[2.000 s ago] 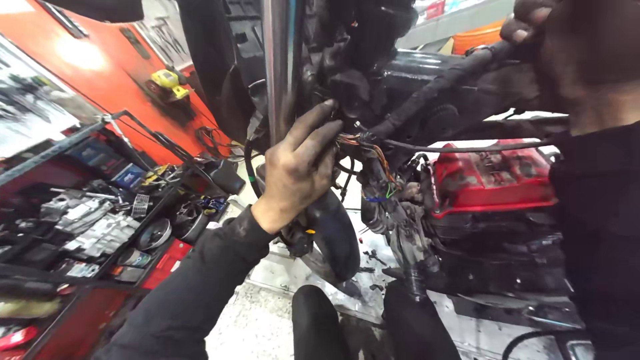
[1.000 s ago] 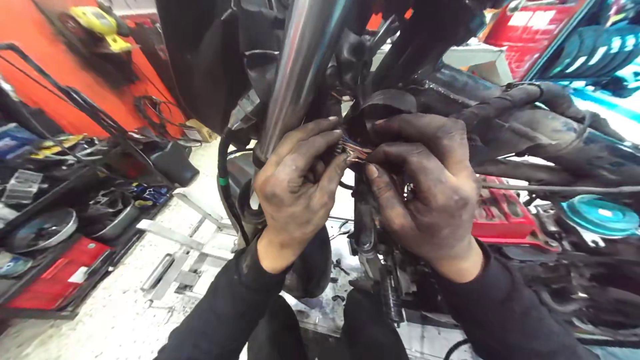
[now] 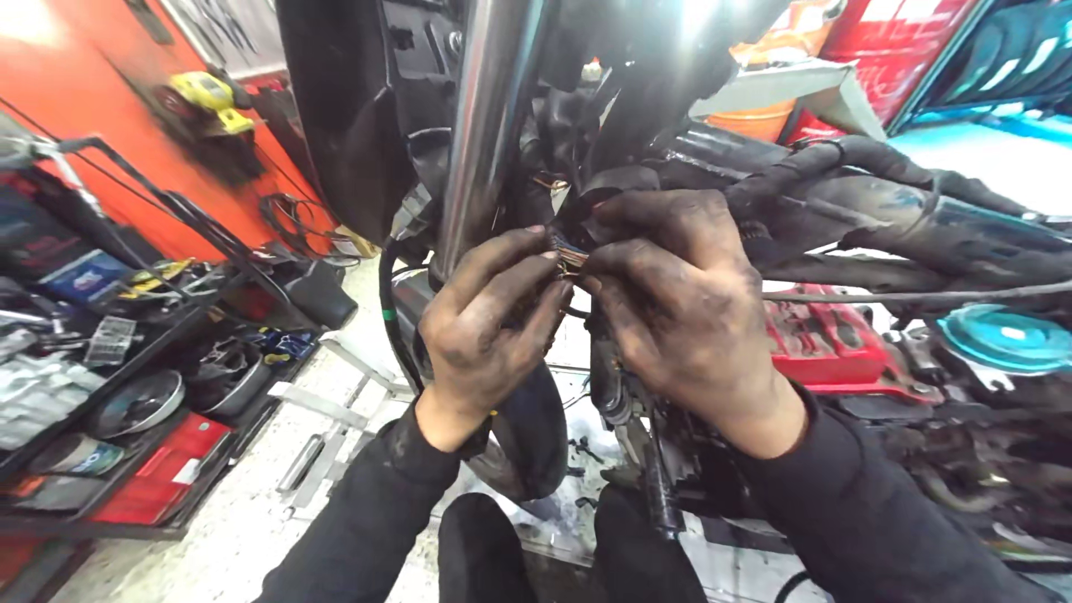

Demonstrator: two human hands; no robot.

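Observation:
A bundle of thin coloured electrical wires (image 3: 569, 254) runs between my two hands in front of a motorcycle frame. My left hand (image 3: 494, 327) pinches the bundle's left end with thumb and fingers; whatever lies inside its grip is hidden. From the right, my right hand (image 3: 691, 310) holds the wires where they leave a black wrapping. The chrome fork tube (image 3: 490, 126) rises just behind and left of my left hand. Behind my right hand, a black taped wiring harness (image 3: 879, 159) lies along the frame tube. Below the hands is the front tyre (image 3: 532, 435).
On the left stands a shelf cart (image 3: 159, 360) with metal parts and a red case (image 3: 163, 469). A yellow tool (image 3: 209, 100) hangs by the orange wall. The red engine cover (image 3: 829, 339) and a turquoise round dish (image 3: 1009, 335) are at the right. My knees are close below.
Two seconds ago my right hand was up at the right by the harness; it has come down to the wires beside my left hand. Both hands have stayed at the wires over the last second.

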